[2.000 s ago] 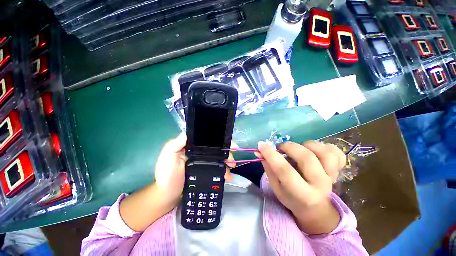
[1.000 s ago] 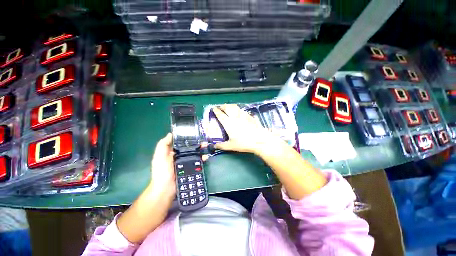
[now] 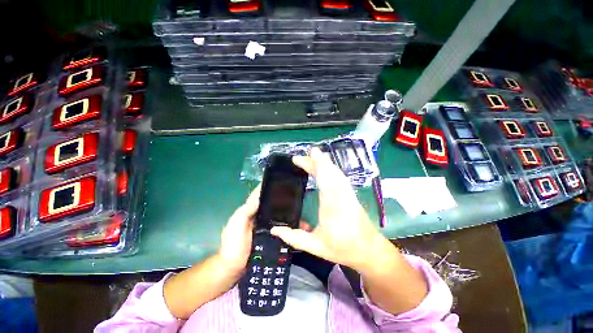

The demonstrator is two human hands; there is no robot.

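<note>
An open black flip phone (image 3: 265, 276) is held upright over my lap, dark screen above, white-number keypad below. My left hand (image 3: 239, 231) grips its left side near the hinge, fingers partly hidden behind it. My right hand (image 3: 335, 218) touches the screen half, with the thumb near the hinge and fingers at the upper right edge. Whether a separate lens lies under those fingers I cannot tell. The clear lens tray (image 3: 351, 158) with black frames is on the bench behind, partly covered by my right hand. A pink tweezers-like stick (image 3: 379, 201) lies right of it.
Red phones fill trays at left (image 3: 68, 153) and right (image 3: 528, 156). A dispenser bottle (image 3: 375, 123), two loose red phones (image 3: 434, 146), a tray of dark screens (image 3: 473, 153) and a white sheet (image 3: 419, 195) are right of centre. Stacked trays (image 3: 279, 65) stand behind; a scrap box (image 3: 468, 260) is lower right.
My right hand first let go of the pink stick and reached to the lens tray, then came back to the phone's screen half. The stick now lies on the bench.
</note>
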